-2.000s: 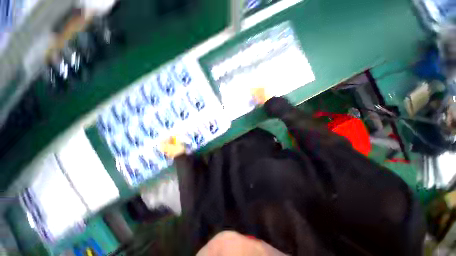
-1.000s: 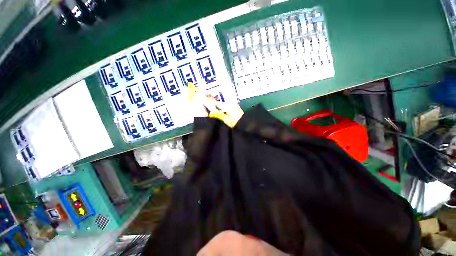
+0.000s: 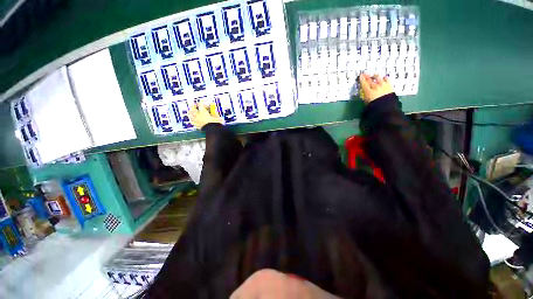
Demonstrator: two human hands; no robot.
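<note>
A panel sheet [image 3: 217, 68] with rows of blue-black printed panels lies on the green bench in front of me. My left hand [image 3: 204, 114] rests on its lower row, with a yellow finger cot showing; I cannot tell if it holds anything. To the right lies a clear, shiny parts tray [image 3: 357, 52] with rows of small pale parts. My right hand [image 3: 374, 87] is over the tray's lower edge with its fingertips down on the parts; whether a part is gripped cannot be told.
White sheets [image 3: 100, 96] lie at the bench's left, partly over other panels. A crumpled whitish heap [image 3: 186, 157] is below the bench edge. A red stool [image 3: 354, 153] is under the bench. A blue-framed arrow control panel [image 3: 85, 198] is at lower left, above spare panel sheets [image 3: 130, 270].
My hands were together over the sheet's lower right. Now they are apart: the right has moved right to the tray, the left has moved left along the lower row. The view has shifted.
</note>
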